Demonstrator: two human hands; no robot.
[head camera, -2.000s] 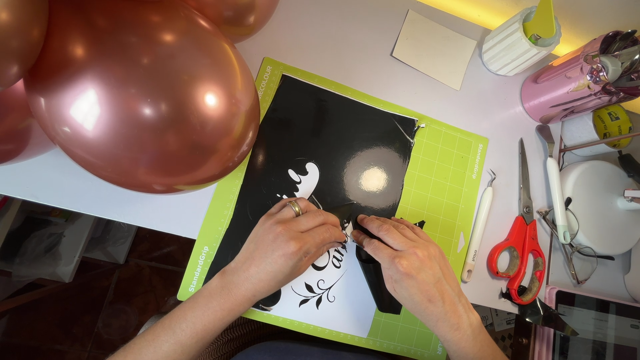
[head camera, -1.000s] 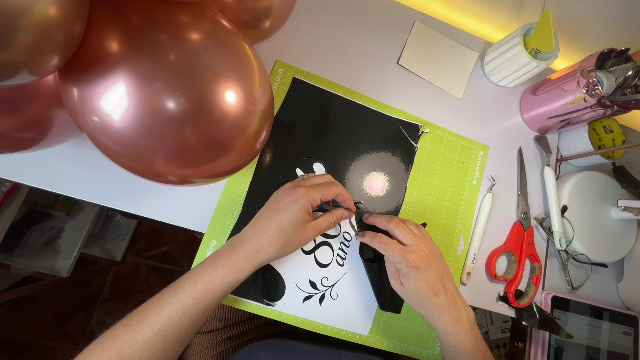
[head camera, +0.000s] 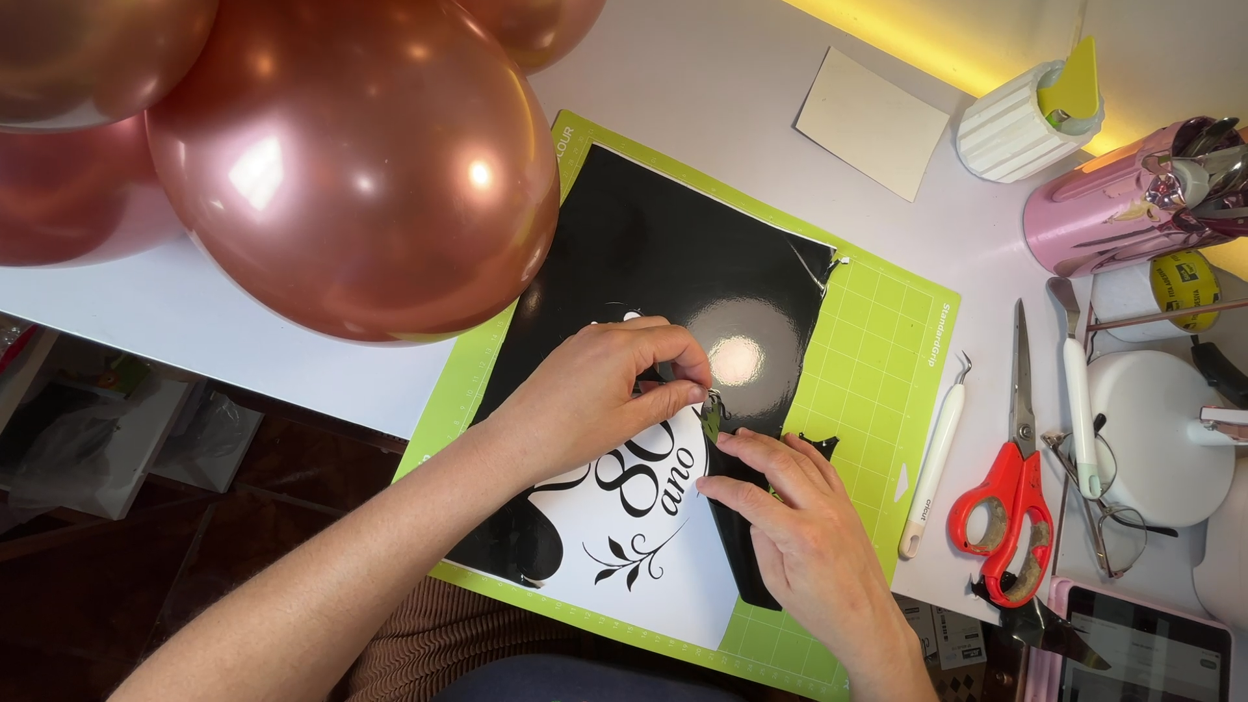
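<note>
A sheet of glossy black vinyl on white backing lies on a green cutting mat. Cut black lettering and a leafy sprig show on the bared white part. My left hand pinches the edge of the black vinyl between thumb and forefinger, just above the lettering. Close to its right, my right hand rests over a loose black flap, its fingertips at the edge of the white area. A small lifted piece of vinyl stands between the two hands.
Rose-gold balloons fill the upper left. Right of the mat lie a white-handled weeding hook, red-handled scissors, a spatula and eyeglasses. Behind stand a pink tool cup, a white ribbed pot and a cream card.
My left hand has moved up and right from the lower lettering, and more of the numerals and word shows below it. My right hand stays close by, with its fingers more spread.
</note>
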